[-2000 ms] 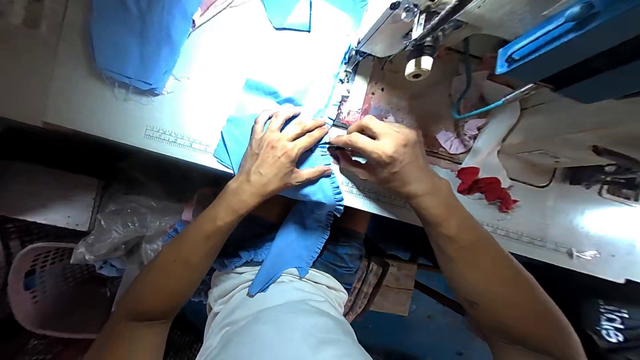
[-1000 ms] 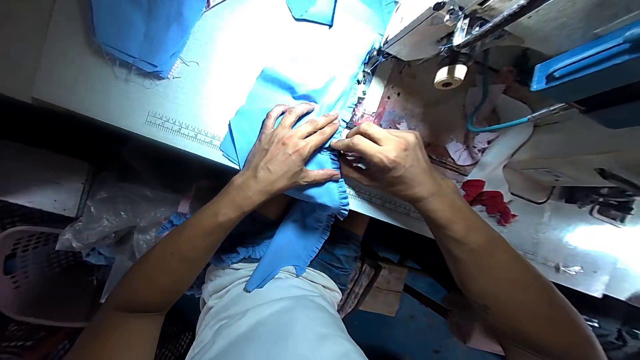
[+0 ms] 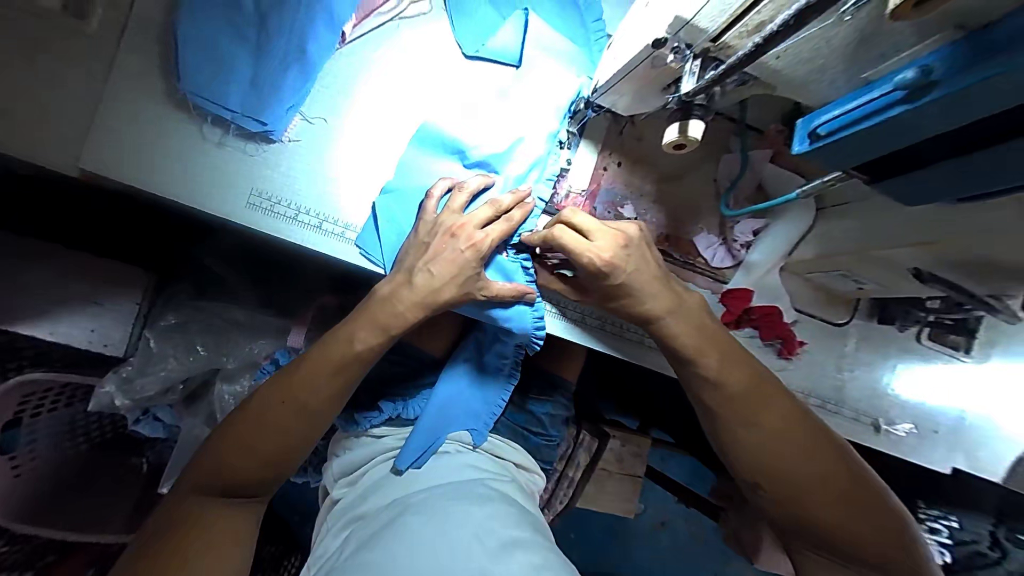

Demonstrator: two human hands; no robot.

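A blue fabric piece (image 3: 432, 164) with a gathered ruffle along its right edge lies on the sewing table, and its lower end hangs over the front edge onto my lap. My left hand (image 3: 468, 244) lies on it palm down with fingers spread, pressing the cloth beside the ruffle. My right hand (image 3: 596, 256) is just to the right, its thumb and fingers pinched at the ruffled edge; a small dark thing shows at the fingertips, too small to name. The sewing machine head (image 3: 640, 80) stands just beyond the hands, the cloth's edge running up beside it.
More blue cloth (image 3: 240, 64) lies at the upper left, another folded piece (image 3: 492, 32) at the top. Red fabric scraps (image 3: 760, 320) and a blue-green hose (image 3: 760, 206) are on the right. A printed ruler (image 3: 300, 216) marks the table's front edge. A perforated plastic basket (image 3: 56, 384) stands lower left.
Both hands stay at nearly the same place on the ruffled edge, with only slight shifts of the right fingers. The view has moved slightly.
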